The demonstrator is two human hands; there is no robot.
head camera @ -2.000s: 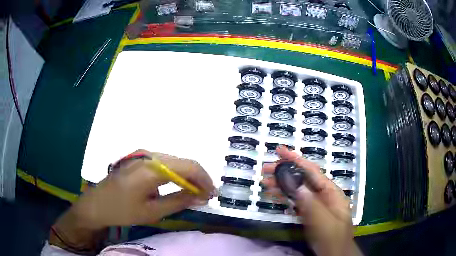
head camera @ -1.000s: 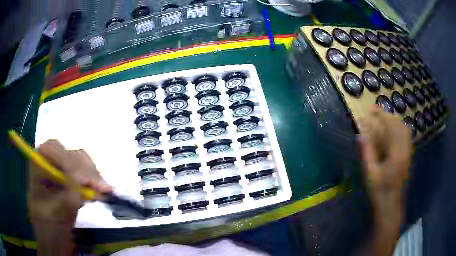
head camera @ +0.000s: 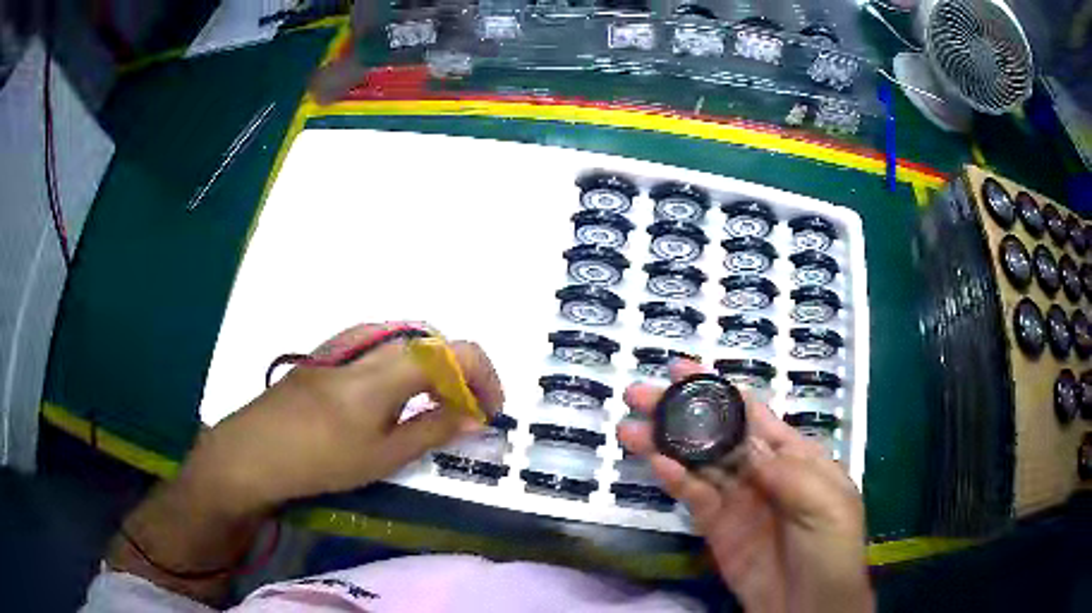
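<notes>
My right hand [head camera: 778, 515] holds a round black-rimmed speaker driver [head camera: 699, 419] in its fingertips, dark face up, above the front of the white packing tray [head camera: 359, 240]. My left hand [head camera: 347, 419] grips a yellow probe [head camera: 448, 378] with red and black leads at its rear; its tip is hidden at the fingers, over the tray's front. Drivers [head camera: 595, 266] stand on edge in rows in the tray's right part. Two more stand left of these rows, beside my left fingers, one partly hidden.
At right a brown cardboard sheet [head camera: 1000, 359] with rows of dark discs lies on dark, shiny stacked layers [head camera: 958, 335]. A clear sorting tray [head camera: 563, 72] is at the back, a fan [head camera: 976, 54] back right, a blue stick [head camera: 889, 134] near it. A thin silver rod [head camera: 234, 156] lies at left.
My right hand has moved from the cardboard sheet back over the tray and now holds a driver. Compared with two seconds ago, two drivers stand in a further column to the left. The view has shifted.
</notes>
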